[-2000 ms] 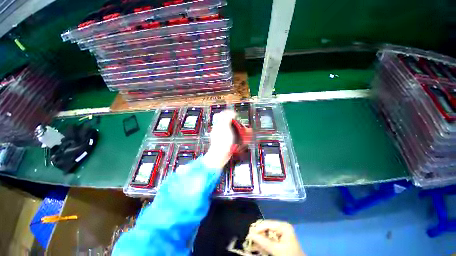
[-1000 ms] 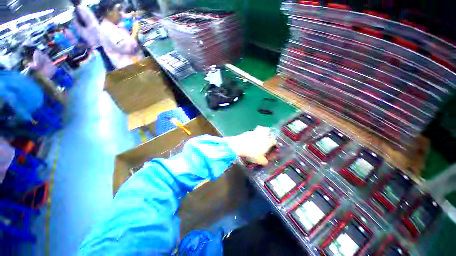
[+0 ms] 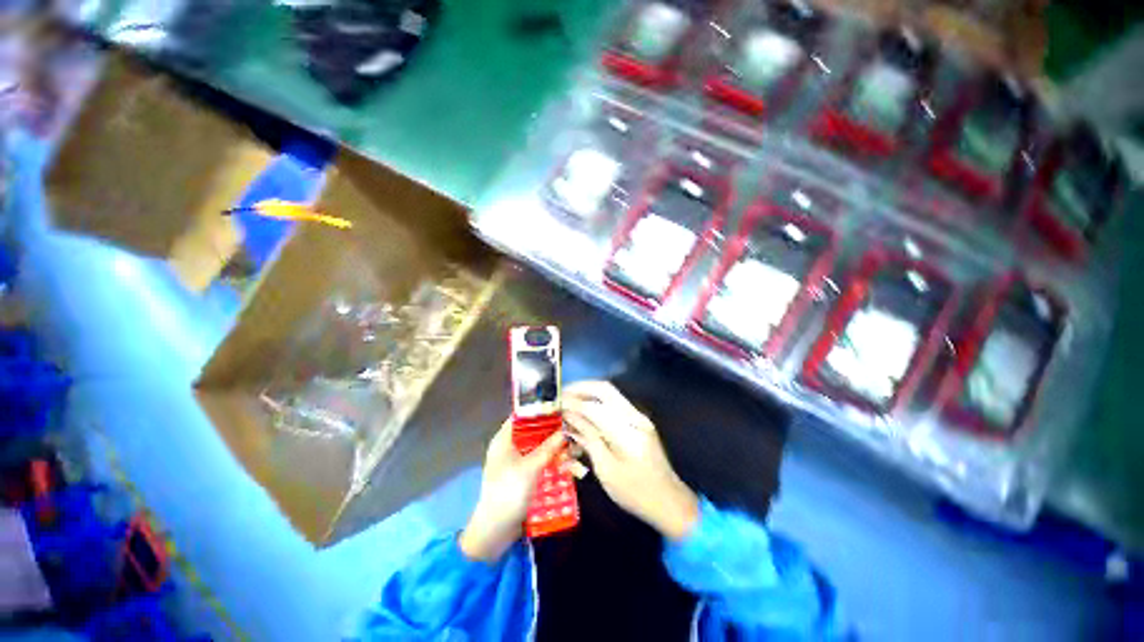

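Note:
A red flip phone point(image 3: 545, 433) is open and held upright over my lap, its pale half with a dark screen at the top and its red keypad half below. My left hand point(image 3: 504, 487) is shut on its keypad half from the left. My right hand point(image 3: 620, 454) has its fingertips at the phone's right edge near the hinge; a small pale piece shows below the fingers, and whether they pinch it is unclear. The clear blister tray point(image 3: 502, 235) lies at the upper right with red-rimmed phones point(image 3: 757, 295). Its front-left pocket point(image 3: 590, 179) shows no red rim.
An open waste carton point(image 3: 270, 483) with tangled tan and clear scraps point(image 3: 420, 332) stands left of my hands. Beyond it are a blue basket point(image 3: 285, 188) with an orange-yellow tool point(image 3: 291, 213) and another carton point(image 3: 126, 163). A dark bundle point(image 3: 364, 48) lies on the green bench point(image 3: 471, 113).
My left hand has moved from the tray's front-left pocket to above my lap, with an open phone in it. My right hand has come up to the phone. The view has turned down.

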